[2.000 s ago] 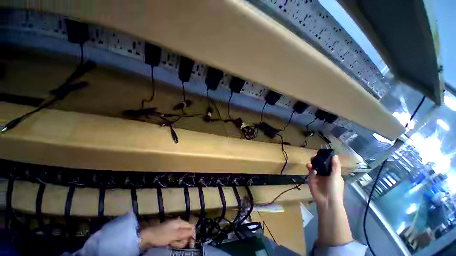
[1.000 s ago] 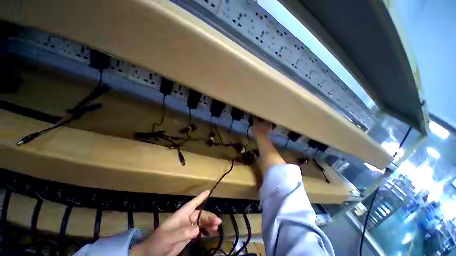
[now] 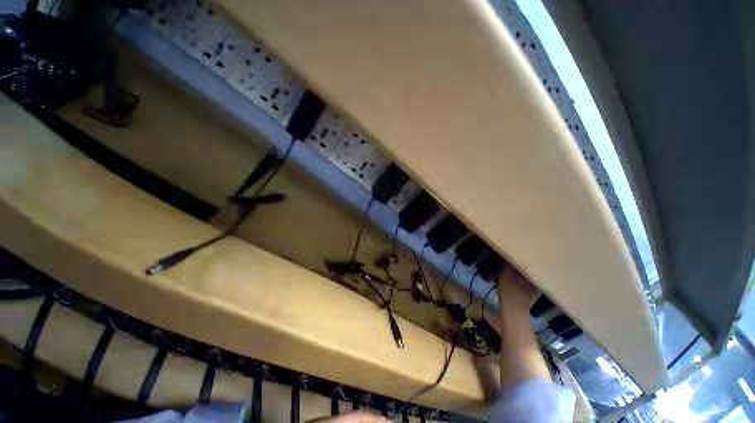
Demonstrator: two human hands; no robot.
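Black power adapters (image 3: pixel 418 211) sit in a row in the white socket strip (image 3: pixel 343 147), under the upper padded shelf edge. Their thin leads hang down to the shelf. My right hand (image 3: pixel 515 291) reaches in among the adapters near the right part of the row. Its fingertips are hidden under the padded edge, so its grip cannot be told. My left hand (image 3: pixel 356 417) shows only as a sliver at the bottom edge. A black output lead (image 3: pixel 437 378) runs over the lower padded edge between my hands.
The upper padded edge (image 3: pixel 464 107) overhangs the sockets. A lower padded edge (image 3: pixel 248 306) runs below, with thick black cables (image 3: pixel 151 376) draped under it. A lead with a plug (image 3: pixel 170 260) lies at left. Dark bundled items (image 3: pixel 41 62) lie far left.
My right hand held a black adapter out at the right, then reached up to the socket row, where it remains. My left hand, earlier at a thin lead, has dropped mostly out of view. The view has tilted.
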